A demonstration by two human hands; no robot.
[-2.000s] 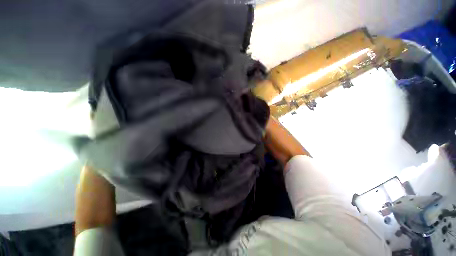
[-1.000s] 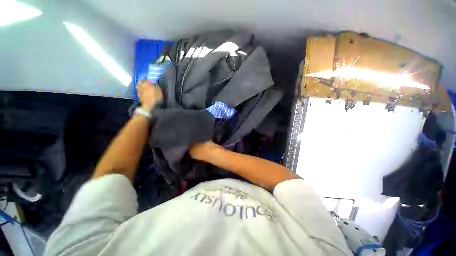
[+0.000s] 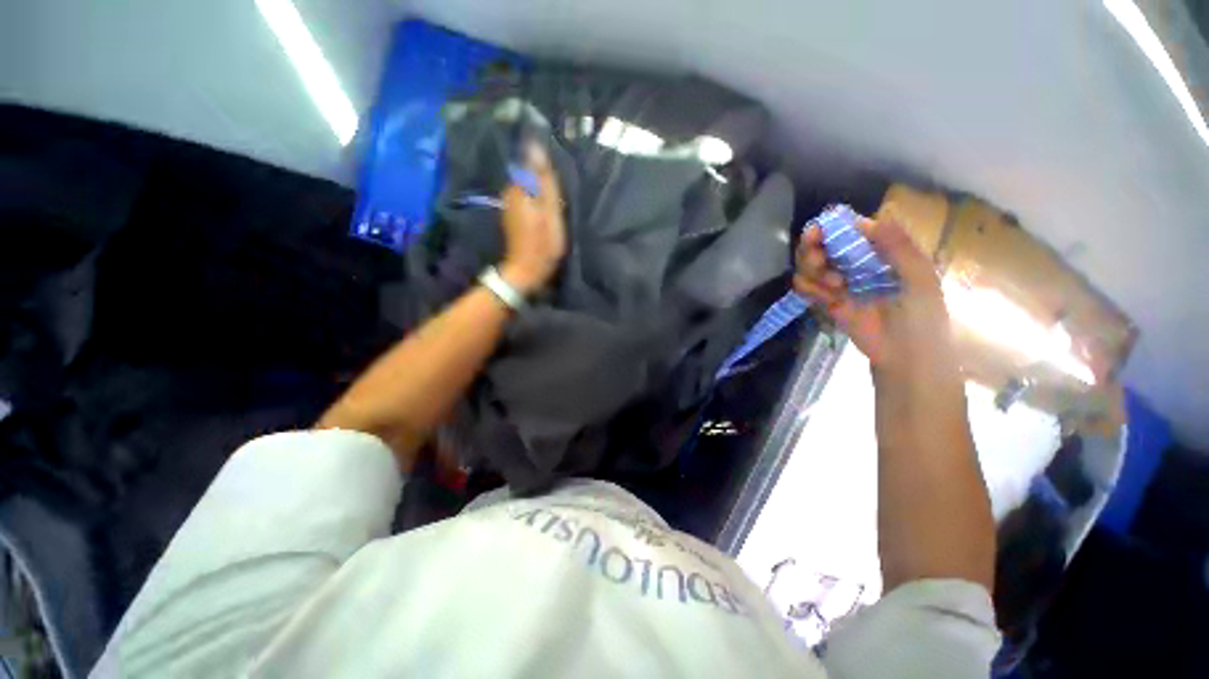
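Note:
A large bundle of dark grey denim pieces (image 3: 597, 318) lies in front of me. My right hand (image 3: 862, 285) is closed on a blue-and-white striped tie strip (image 3: 859, 252), raised right of the bundle. The strip's tail runs down left to the bundle's right side. My left hand (image 3: 533, 236) is over the bundle's upper left part, fingers pointing away from me. A small blue patch shows at its blurred fingers; whether they grip it is unclear. The strip's path around the bundle is hidden.
A blue plastic crate (image 3: 404, 133) shows at the bundle's upper left. Shiny brown cardboard or tape (image 3: 1021, 299) lies to the right, above a white surface (image 3: 849, 451) with a metal edge. Dark cloth (image 3: 172, 318) fills the left side. A pale smooth surface (image 3: 796, 66) runs behind.
My right hand has moved from the bundle's near side out to the right, now with the striped strip. My left hand has moved from the crate side onto the bundle. The view has turned.

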